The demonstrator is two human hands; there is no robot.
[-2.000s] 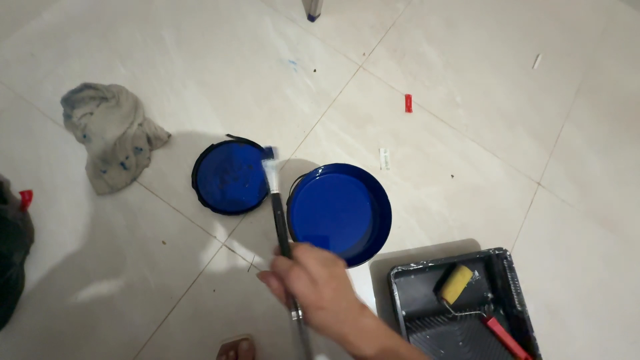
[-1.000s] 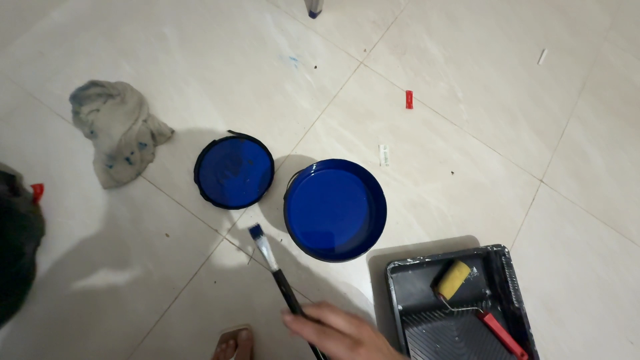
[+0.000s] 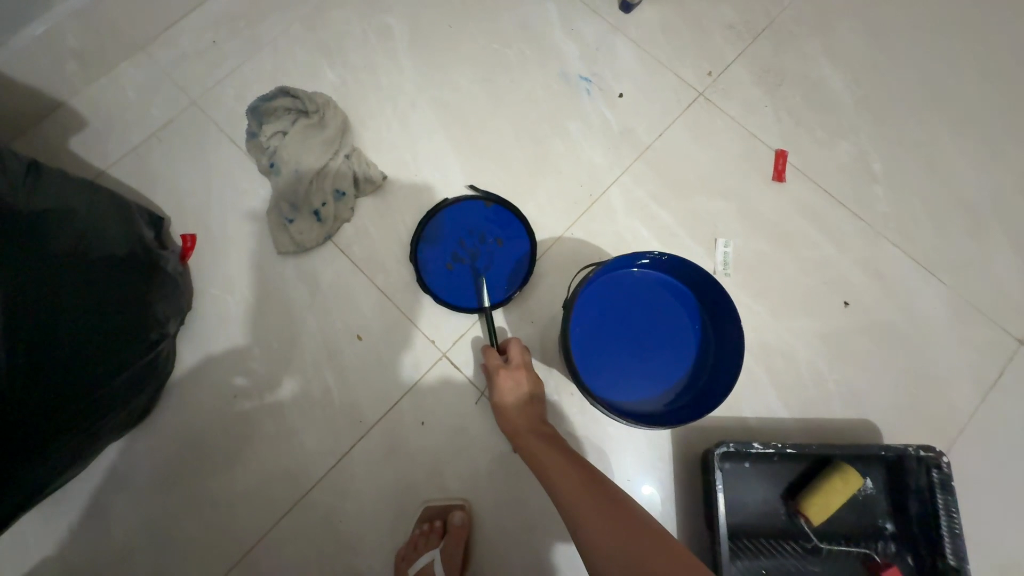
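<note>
My right hand [image 3: 514, 388] grips the dark handle of a flat paintbrush [image 3: 486, 308]. The brush tip rests on or just over the blue-coated inner face of a round lid [image 3: 472, 240] with a black rim; contact is not certain. Darker smears mark the middle of that lid. To the right of the hand stands a bucket of blue paint [image 3: 636, 336], its wire handle at the left side. My left hand is out of view.
A paint-stained grey rag [image 3: 308, 176] lies left of the lid. At the lower right, a black paint tray [image 3: 718, 512] holds a yellow roller [image 3: 830, 492]. A dark bag [image 3: 80, 336] fills the left edge. A sandalled foot [image 3: 440, 544] is below; red scraps [image 3: 780, 166] lie on the tiles.
My right hand has carried the brush from beside the paint bucket to the lid, where the bristles now point at its middle. The view has shifted, showing more of the dark bag.
</note>
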